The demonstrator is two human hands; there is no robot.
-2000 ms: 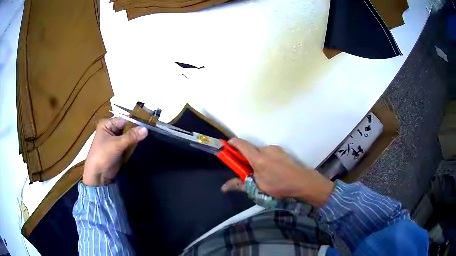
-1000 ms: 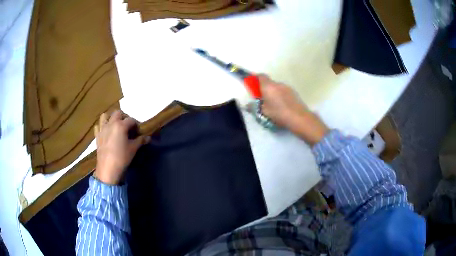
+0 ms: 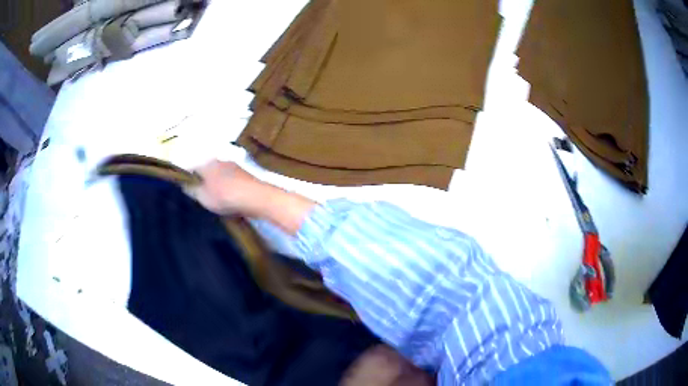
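Note:
My right hand (image 3: 226,187) reaches across to the left and grips the brown edge band of a dark front panel (image 3: 181,264). The panel is spread at the lower left, its band curving and blurred. My left hand (image 3: 385,368) is a blurred patch at the bottom edge, partly hidden by my right sleeve and cut off; its fingers cannot be made out. The red-handled shears (image 3: 591,260) lie on the white table at the right, blades pointing away.
Stacked brown panels (image 3: 385,83) lie at top centre, and a second brown stack (image 3: 592,75) at the upper right. Tied grey-beige bundles (image 3: 124,34) lie at the upper left. A small dark offcut (image 3: 562,143) is by the shear tips. A dark piece (image 3: 671,290) is at the right edge.
The view has swung left. The shears have left my right hand and lie on the table. My right hand has crossed left onto the panel, which has shifted left; my left hand has dropped to the bottom edge.

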